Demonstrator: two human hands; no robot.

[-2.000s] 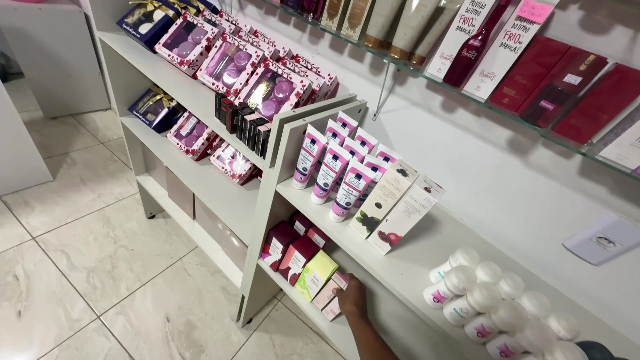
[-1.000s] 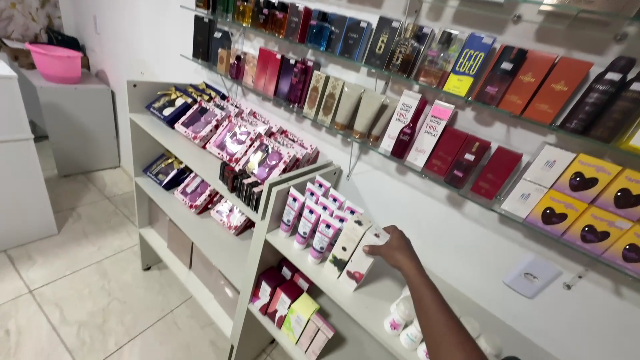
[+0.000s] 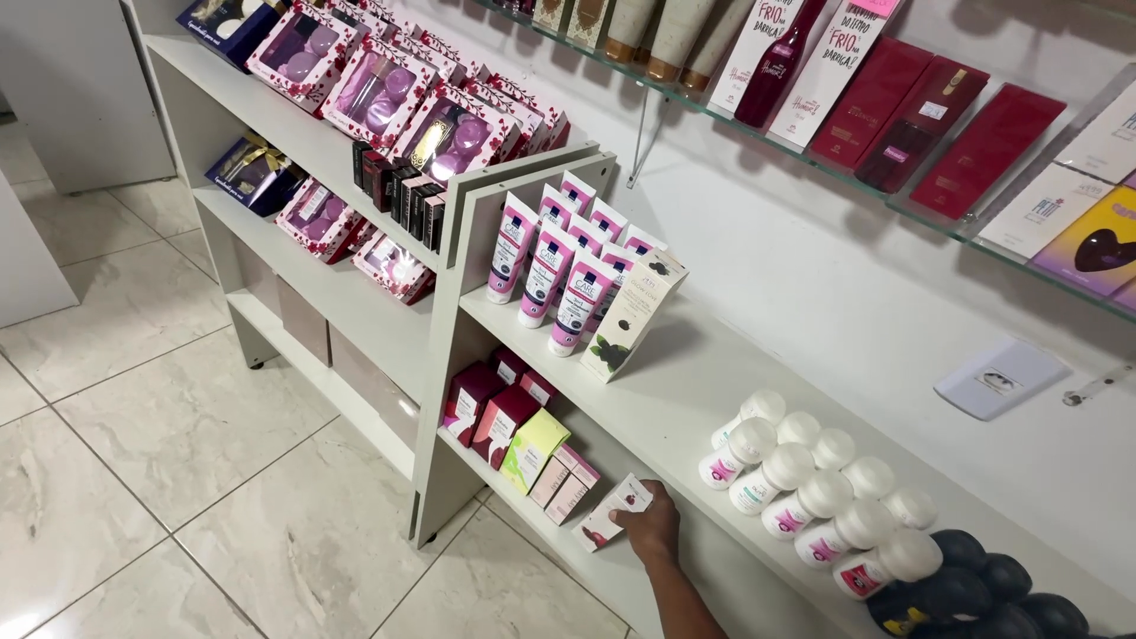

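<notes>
My right hand (image 3: 652,524) grips the upper part of a white carton with red fruit artwork (image 3: 614,512), which stands on the lower shelf. Just left of that carton are small pink boxes (image 3: 564,485), a yellow-green box (image 3: 534,451) and several dark red boxes (image 3: 504,424). On the shelf above, a cream carton with dark berry artwork (image 3: 635,315) leans beside several pink and white cream tubes (image 3: 577,302). White-capped roll-on deodorant bottles (image 3: 821,493) stand farther right on that same shelf. My left hand is out of view.
A glass wall shelf (image 3: 799,160) with perfume boxes juts out above. At left, a second shelf unit (image 3: 302,266) holds gift boxes (image 3: 382,93) and small black boxes (image 3: 413,200). Dark round-topped bottles (image 3: 967,586) stand at lower right. A white wall plate (image 3: 1003,377) is behind.
One second ago my right hand held the white carton on the upper shelf beside the berry carton. Both hand and carton are now down at the lower shelf, right of the pink boxes.
</notes>
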